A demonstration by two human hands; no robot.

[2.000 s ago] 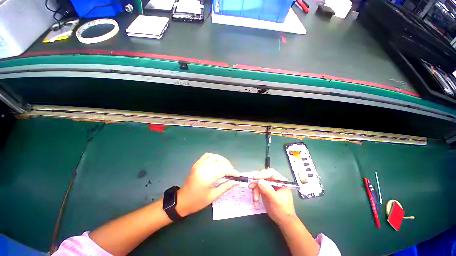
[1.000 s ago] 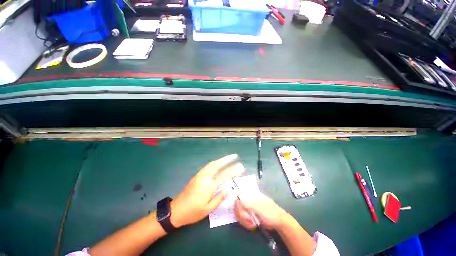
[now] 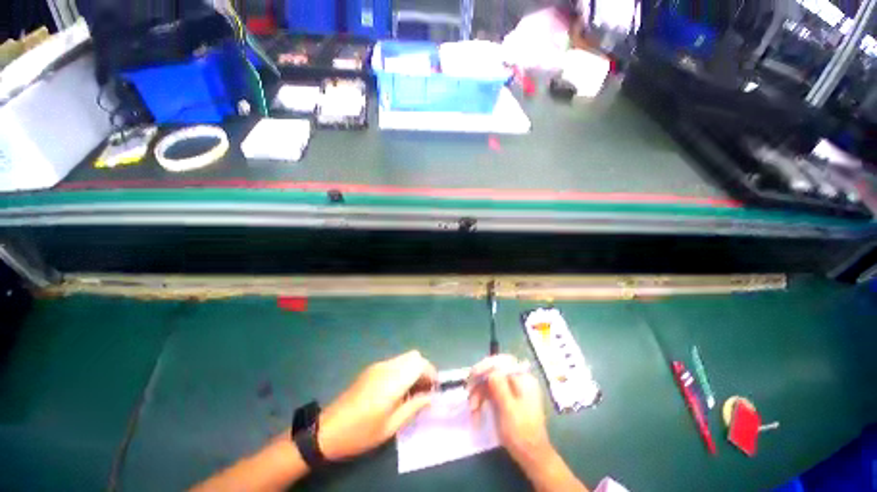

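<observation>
A white paper slip (image 3: 444, 437) lies on the green mat below my hands. A thin dark pen (image 3: 452, 384) is held level above the slip's upper edge, between both hands. My left hand (image 3: 380, 404) has its fingertips closed on the pen's left end. My right hand (image 3: 508, 396) has its fingers closed on the pen's right part. The image is blurred. A second dark pen (image 3: 493, 322) lies upright in view above my right hand. The open electronic unit (image 3: 561, 360), white with a black edge and an orange patch, lies to the right.
A red marker (image 3: 693, 406), a thin pale stick (image 3: 703, 376) and a red pad (image 3: 743, 428) lie at the right. A dark gap (image 3: 385, 252) separates the opposite bench, which holds a tape roll (image 3: 191, 147), white cards (image 3: 276, 139) and a light-blue box (image 3: 442, 93). A person's sleeve (image 3: 538, 38) shows behind.
The view has tilted up, showing more of the far bench. My right hand has turned the pen from slanting down to level, and my left hand has closed on its other end.
</observation>
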